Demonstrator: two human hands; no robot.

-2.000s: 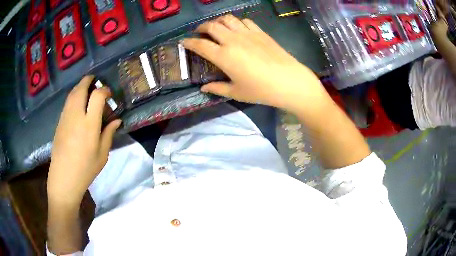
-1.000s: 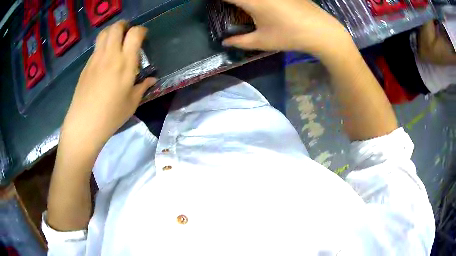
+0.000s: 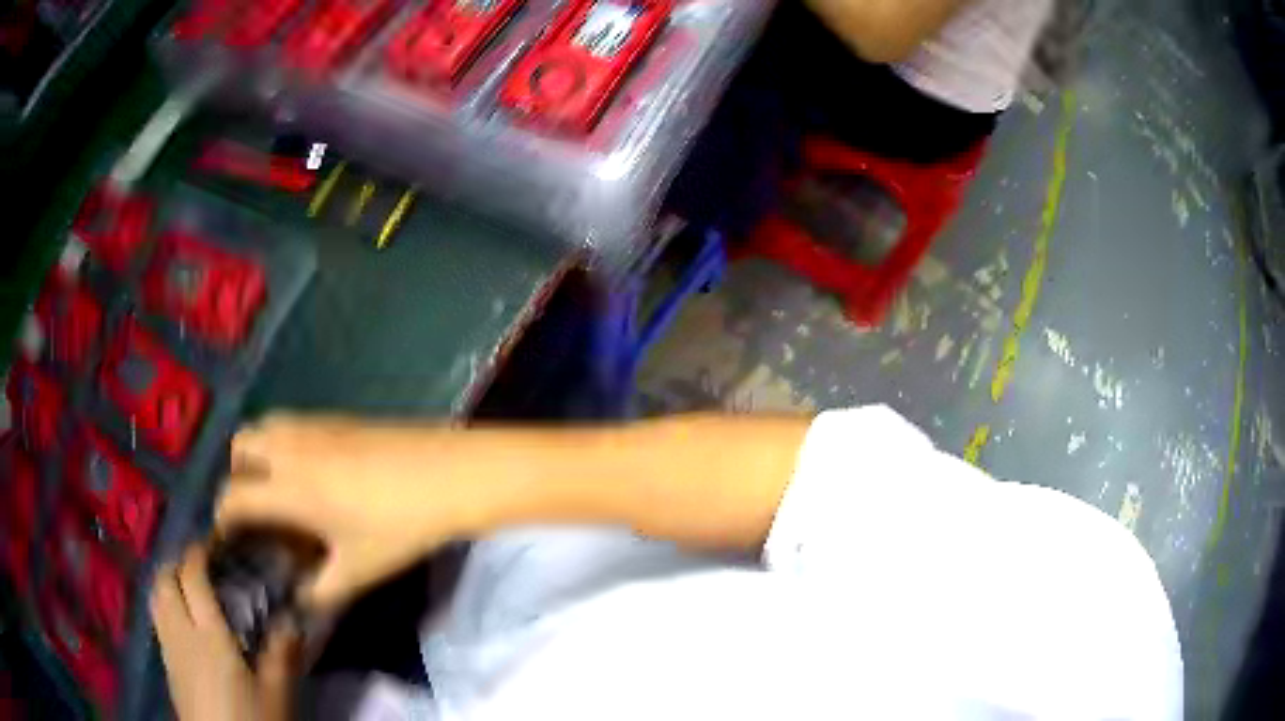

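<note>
My right hand (image 3: 331,493) reaches across from the right at the lower left, its fingers curled over a blurred dark stack of phone batteries (image 3: 258,580). My left hand (image 3: 212,651), cut off by the bottom edge, closes on the same stack from below. The stack is between my hands, near the bench's front edge; single batteries cannot be told apart. Red keypad phones (image 3: 152,392) lie in a clear blister tray (image 3: 289,289) beside my hands at the left, blurred.
Thick stacked blister trays (image 3: 550,183) with red phones stand at the upper centre. Dark pieces with yellow marks (image 3: 395,218) and a red item (image 3: 261,166) lie on the bench (image 3: 409,303). A red stool (image 3: 902,233), a blue bar (image 3: 662,310) and part of a person (image 3: 972,57) are at the right.
The view has swung right. The batteries that lay in a row at the bench edge were gathered by my right hand, and both hands have come together around the dark stack.
</note>
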